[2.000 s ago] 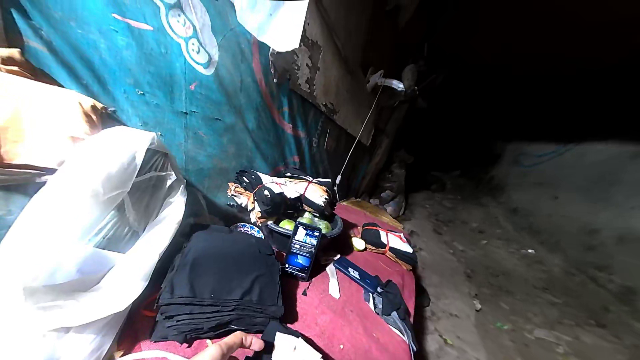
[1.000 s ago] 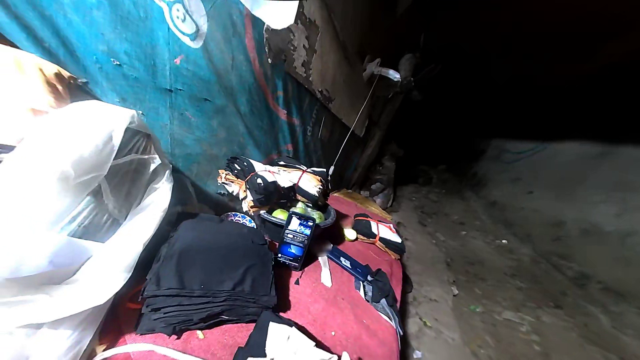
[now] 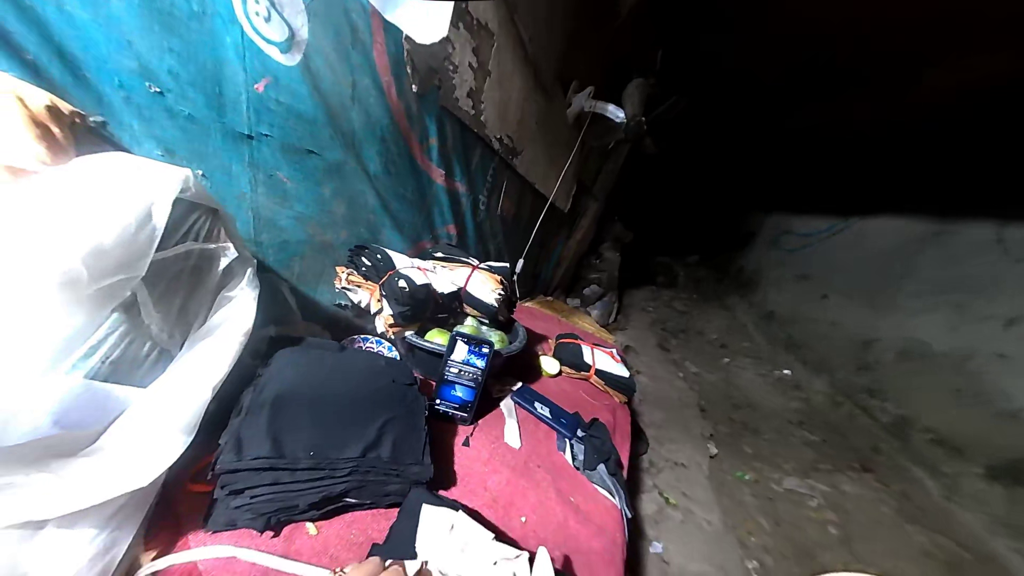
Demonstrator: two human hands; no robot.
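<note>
Only a few fingertips of my left hand (image 3: 374, 567) show at the bottom edge, beside a black and white cloth piece (image 3: 456, 538); whether they grip it is hidden. My right hand cannot be made out. A thick stack of black cloth pieces (image 3: 332, 416) lies just beyond, on the red cloth surface (image 3: 520, 496). Behind the stack's right side, a lit phone (image 3: 462, 378) leans upright against a dark bowl (image 3: 516, 340) of green fruits (image 3: 437, 336). A white cord (image 3: 232, 552) curves along the bottom left.
A large white plastic bag (image 3: 96, 320) stands at left. Tied cloth bundles (image 3: 432, 284) lie behind the bowl, another bundle (image 3: 594, 364) at right. Near it are a cut fruit (image 3: 550, 366), a dark blue case (image 3: 546, 410) and cloth scraps (image 3: 600, 464). A teal tarp (image 3: 320, 144) hangs behind.
Two seconds ago my left hand showed more fully in front of the black stack; it was out of sight one second ago, and fingertips now show at the bottom edge.
</note>
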